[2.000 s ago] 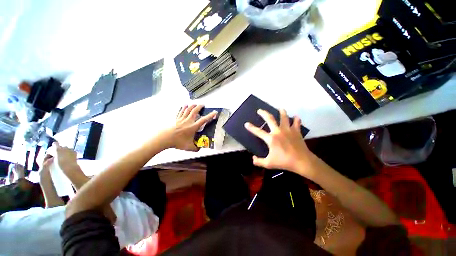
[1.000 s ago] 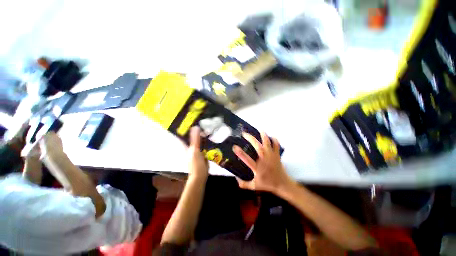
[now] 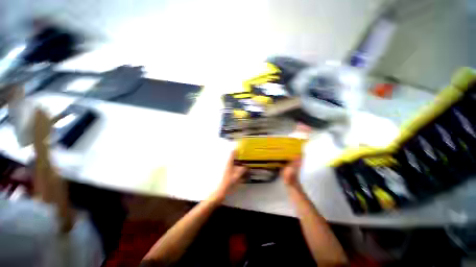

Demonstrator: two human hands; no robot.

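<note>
A printed carton [image 3: 271,149] is between my two hands near the table's front edge, its yellow end or flap facing up. The black printed face shows only as a thin dark strip below the yellow. My left hand [image 3: 233,174] holds its left side and my right hand [image 3: 292,169] holds its right side. The frame is blurred, so the fingers and the flap's exact state are unclear. Whether an inner box is inside cannot be seen.
A pile of flattened cartons [image 3: 245,125] lies behind the carton. A clear plastic bag [image 3: 334,94] is behind right. Stepped packed cartons [image 3: 417,167] stand at right. A black sheet [image 3: 167,95] and a dark box [image 3: 78,128] lie left, near a neighbour's arm [image 3: 47,161].
The carton has turned from slanting with its printed face up to level, yellow end up, gripped from both sides. My right hand has moved to its right side. The view has shifted right.
</note>
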